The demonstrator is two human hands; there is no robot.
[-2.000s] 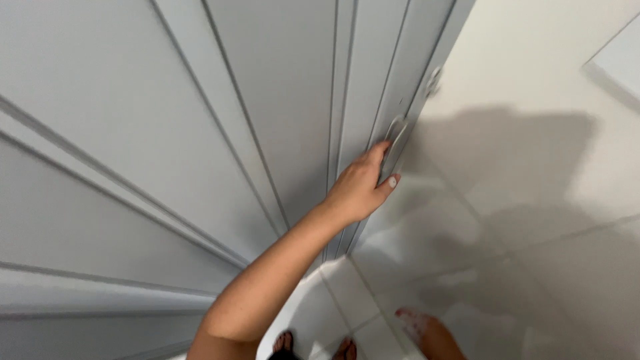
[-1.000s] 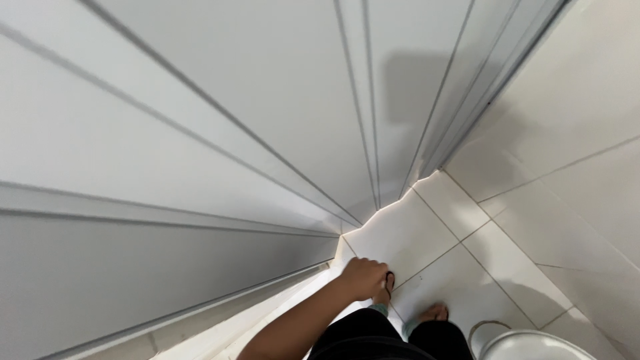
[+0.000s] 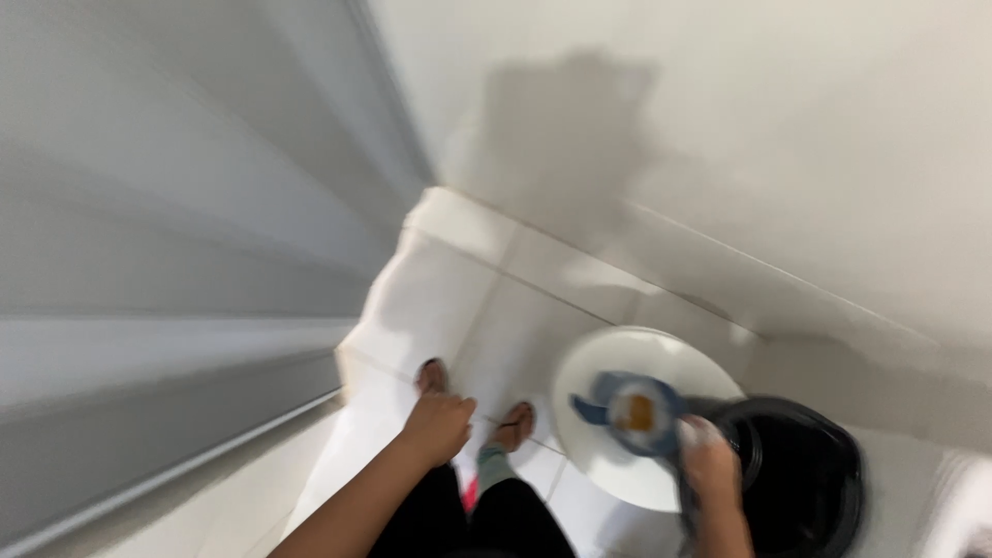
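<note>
My left hand (image 3: 440,428) is in front of my body above the floor, its fingers curled in, and I see nothing in it. My right hand (image 3: 709,457) is at the right edge of a blue object (image 3: 651,418) with a whitish round middle and an orange-brown patch. Blur hides whether the fingers grip this object or only touch it. The blue object is over a round white surface (image 3: 620,480). A black container (image 3: 798,473) with a glossy rim stands right beside my right hand.
A grey panelled door (image 3: 194,232) fills the left side. At the top right is a pale wall (image 3: 775,116) with a shadow on it. White floor tiles (image 3: 496,310) lie between them, with my sandalled feet (image 3: 515,426) on them.
My left hand, at the handle of the grey door two seconds ago, has come away from it and down. My right hand, the blue object and the black container have come into view.
</note>
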